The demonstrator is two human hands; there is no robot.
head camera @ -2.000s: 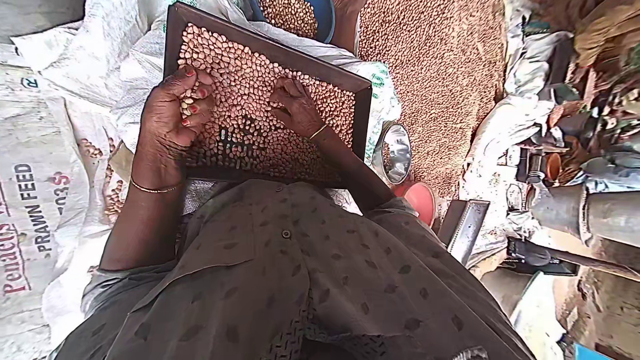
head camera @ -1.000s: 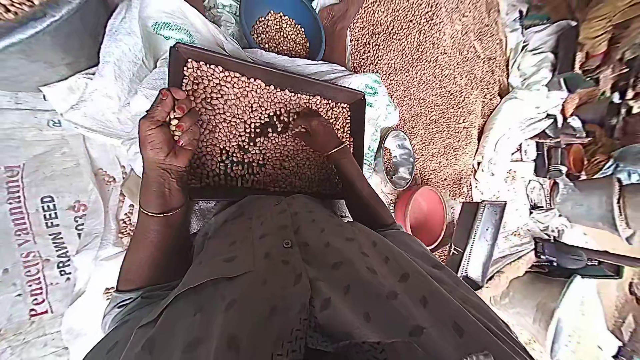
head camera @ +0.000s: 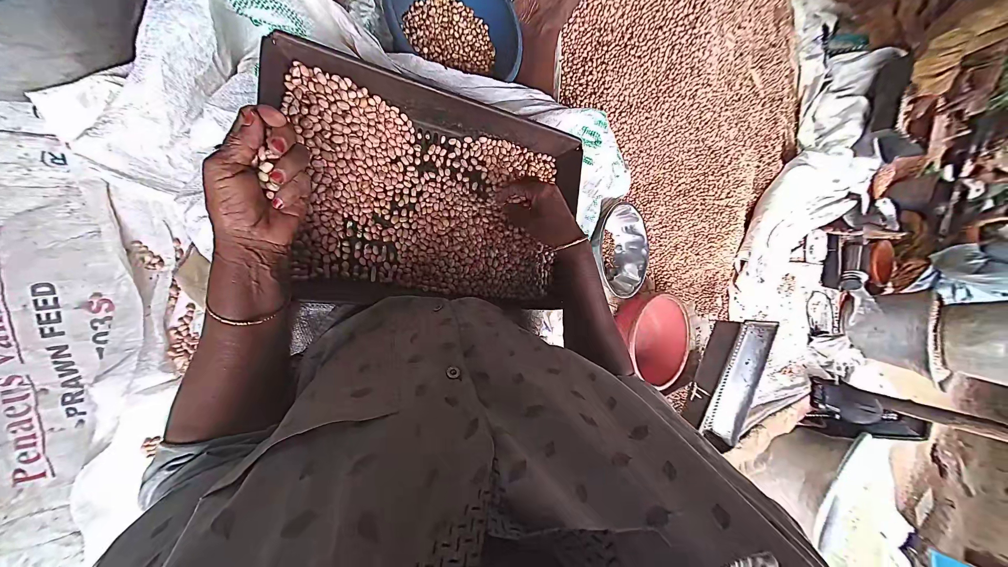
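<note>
A dark rectangular tray (head camera: 425,94) lies tilted across my lap, spread with pinkish-tan nuts or beans (head camera: 354,150) that look like peanut kernels. Dark slots in its base show between them. At the tray's left edge my left hand (head camera: 260,177) is curled, palm up, around several kernels, some of them pale. My right hand (head camera: 543,213) rests over the right part of the tray, fingertips down among the kernels; whether it pinches any is hidden.
Beyond the tray stands a blue bowl (head camera: 510,39) of kernels, near a foot. Right of it lie a wide spread of kernels (head camera: 677,118), a shiny metal container (head camera: 630,248), a red bowl (head camera: 661,339) and a metal box-like object (head camera: 736,386). White woven sacks (head camera: 47,331) lie left; metal vessels (head camera: 890,327) stand far right.
My right hand has moved to the right over the tray from nearer its middle. Gaps among the kernels around the tray's middle have changed. My left hand stays curled at the left edge.
</note>
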